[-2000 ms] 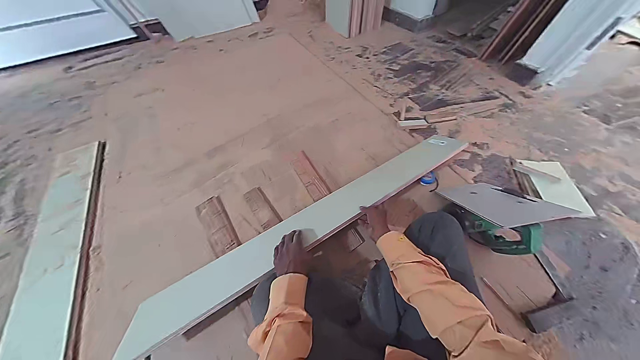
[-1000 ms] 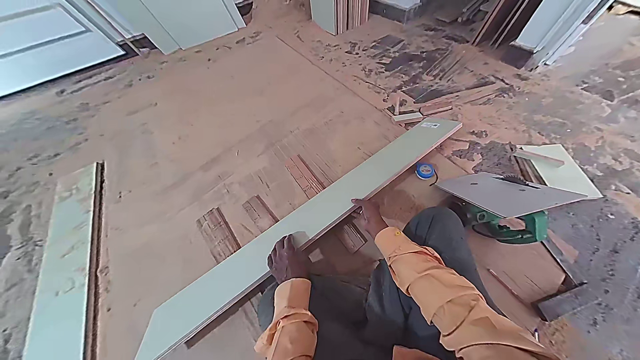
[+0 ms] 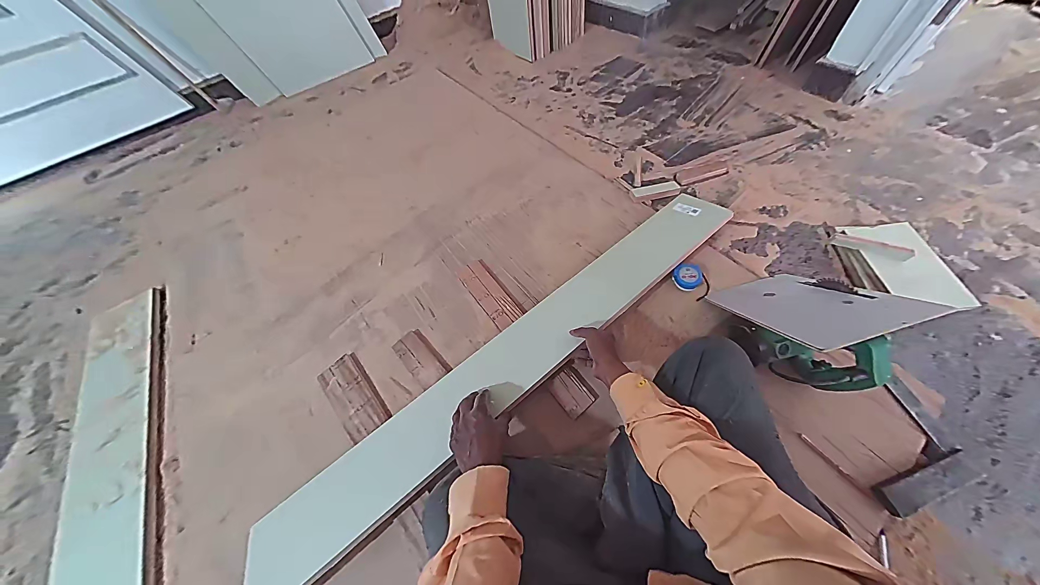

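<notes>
A long pale laminated board [image 3: 487, 370] lies diagonally across my lap side, over several short wood strips [image 3: 353, 396] on the dusty floor. My left hand [image 3: 479, 431] grips its near edge, the fingers on top. Farther up the same edge, my right hand [image 3: 600, 353] holds the board with a finger over the top face and the rest below, partly hidden. Beside the board's far part lies a blue tape measure [image 3: 687, 276]. An upturned green circular saw [image 3: 837, 361] rests right of my knee, its flat metal base [image 3: 812, 313] upward and the toothed blade poking through.
At the left lies a stack of pale boards [image 3: 110, 447]. Offcuts [image 3: 658, 191] lie beyond the board's far end. A pale panel piece [image 3: 918, 260] sits behind the saw. White door panels [image 3: 284, 41] lean at the back left, and a dark metal piece [image 3: 926, 483] lies at the right.
The tape measure, partly hidden beside the board two seconds ago, shows fully now. Both hands stay on the board's near edge.
</notes>
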